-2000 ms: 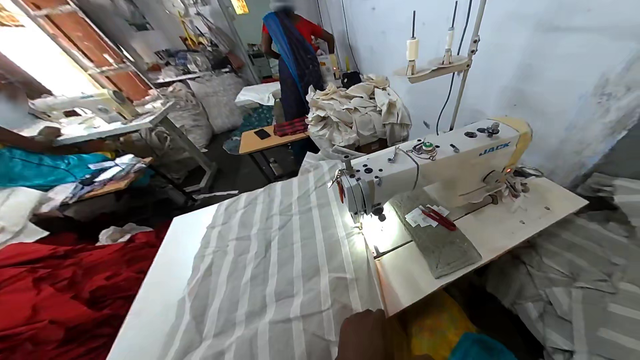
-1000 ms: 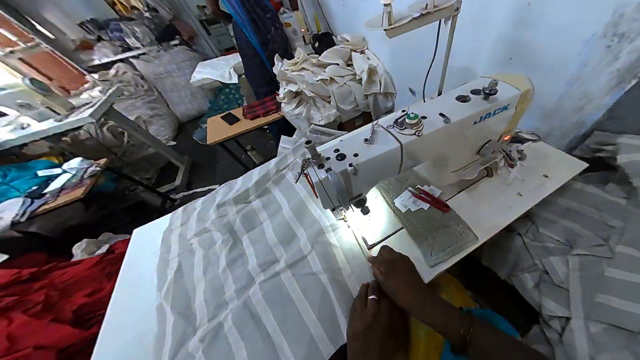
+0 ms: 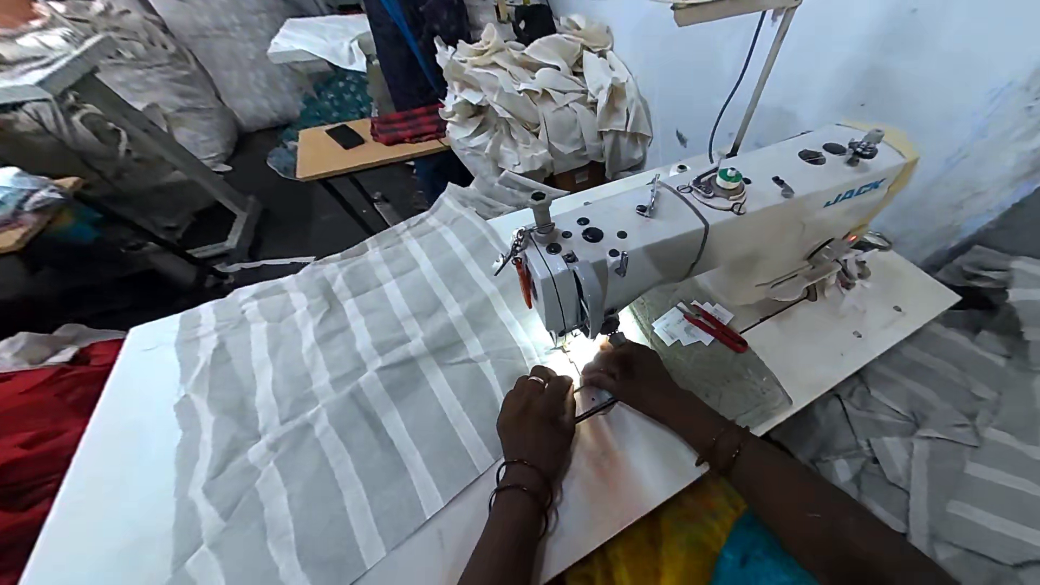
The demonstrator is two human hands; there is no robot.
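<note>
A grey cloth with white stripes [image 3: 374,366] lies over the left of a white sewing table [image 3: 114,439], its right edge running under the lit needle area of a Jack sewing machine [image 3: 650,244]. My left hand [image 3: 536,418] rests on that edge just in front of the presser foot, fingers bent, a ring on one finger. Beside it, my right hand [image 3: 630,378] has its fingers bent close to the needle; whether they pinch the cloth is hidden. Red-handled thread snips [image 3: 715,327] lie on white labels [image 3: 681,327] on a grey pad [image 3: 731,378] at the right.
More striped cloth [image 3: 959,455] is heaped right of the table. Red fabric [image 3: 49,439] lies at the left. Behind stand a pile of cream cloth [image 3: 544,106] and a small wooden table [image 3: 317,154] with a phone [image 3: 345,136]. A person in dark clothing [image 3: 406,49] is partly visible there.
Both hands have moved forward to the needle area; two seconds ago only one hand showed, at the bottom edge. The view has moved closer to the machine.
</note>
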